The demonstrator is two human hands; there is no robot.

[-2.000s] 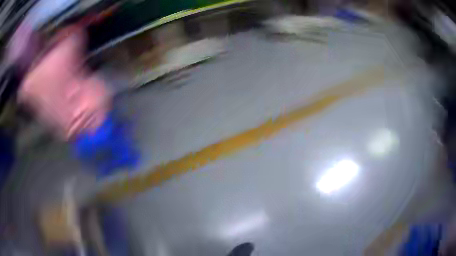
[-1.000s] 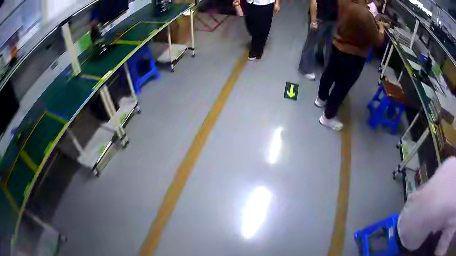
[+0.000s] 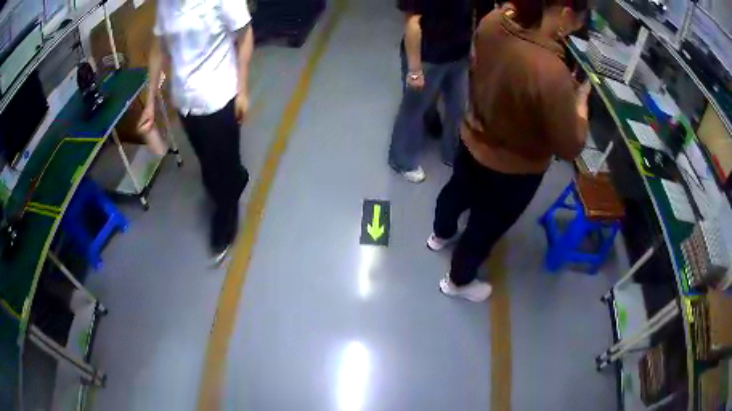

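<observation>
Neither of my hands is in the picture. Nearest in front of me is the grey floor with a yellow line on each side. A dark floor sign with a yellow-green arrow pointing towards me lies between the lines. Light reflections show on the floor below it.
A person in a white shirt is at the left line. A person in brown stands at the right bench, beside a person in jeans. Blue stools stand at the left and right. Green-topped benches line both sides.
The floor sign and the people appear larger and nearer. The person in white has moved to the left in view. The pink sleeve and near stool at the lower right have left the picture.
</observation>
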